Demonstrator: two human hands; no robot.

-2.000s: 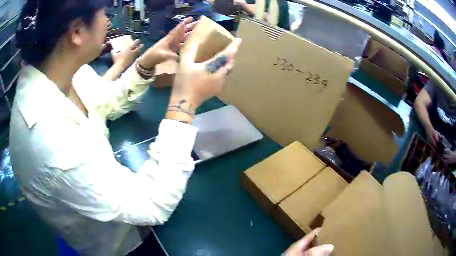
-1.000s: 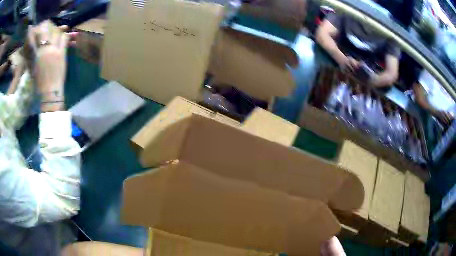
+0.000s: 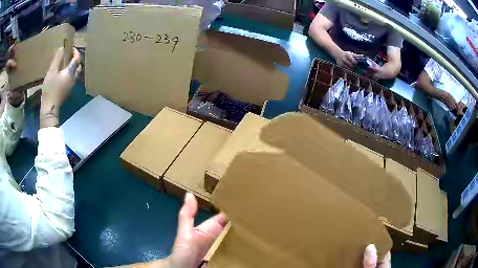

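A brown cardboard mailer box (image 3: pixel 299 193) stands part-folded at the lower middle right, its lid and rounded side flaps raised and tilted. The picture's bottom edge cuts off its body. My left hand (image 3: pixel 196 235) is at the box's left side, thumb up and fingers spread, with fingertips at the box edge. My right hand (image 3: pixel 376 256) holds the lower right of the box; only its fingertips show, the rest is hidden or cut off. Closed mailer boxes (image 3: pixel 162 136) lie behind the box at left, more boxes (image 3: pixel 401 188) at right.
A handwritten cardboard sign (image 3: pixel 141 63) stands at back left, beside an open carton of dark items (image 3: pixel 228 107). A silver scale (image 3: pixel 97 128) lies at left. A divided carton (image 3: pixel 367 125) holds clear bags. A neighbour's arm (image 3: pixel 52 172) is at left; another person (image 3: pixel 361 39) sits opposite.
The view has swung right, then steadied. The box's lid panel now stands more upright and turned. My left hand now shows with fingers spread at the box's left side.
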